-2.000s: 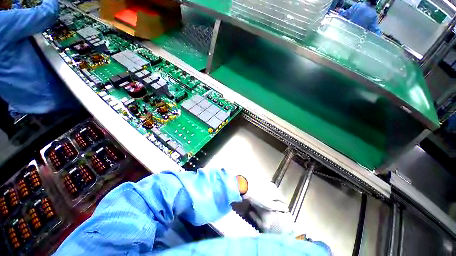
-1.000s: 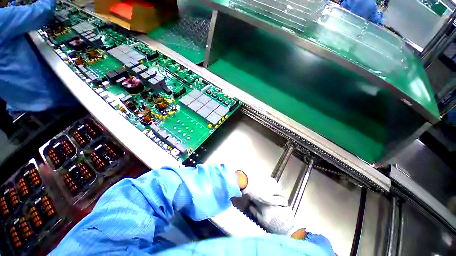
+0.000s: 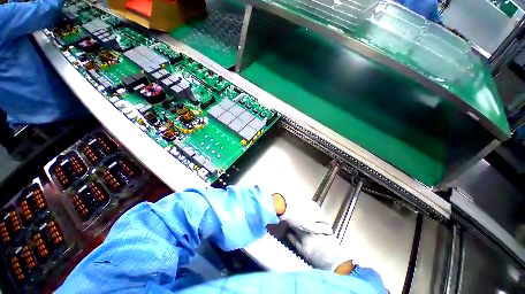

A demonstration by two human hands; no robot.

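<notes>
My left hand (image 3: 305,220), in a pale grey-white knit glove, extends from a light blue sleeve over the silver-white conveyor rail (image 3: 138,154). My right hand (image 3: 320,250), in the same kind of glove, lies just below it, by the cuff at the bottom. The two hands overlap or touch; their fingers are mostly hidden, and no held part shows. A large green circuit board (image 3: 216,143) lies on the line to the left of the hands, crowded with grey blocks, a round dark and copper coil (image 3: 152,92) and yellow parts.
Clear blister trays with wound choke coils (image 3: 89,198) lie at lower left. Metal cross shafts (image 3: 347,209) and a chain (image 3: 311,139) are beyond the hands. A green-topped shelf (image 3: 368,51) and an open cardboard box (image 3: 167,16) stand behind. Another person's blue sleeve (image 3: 29,26) is at upper left.
My hands stay in almost the same place over the rail. The view has shifted slightly, and clear trays on the shelf have moved partly out of the top of the picture.
</notes>
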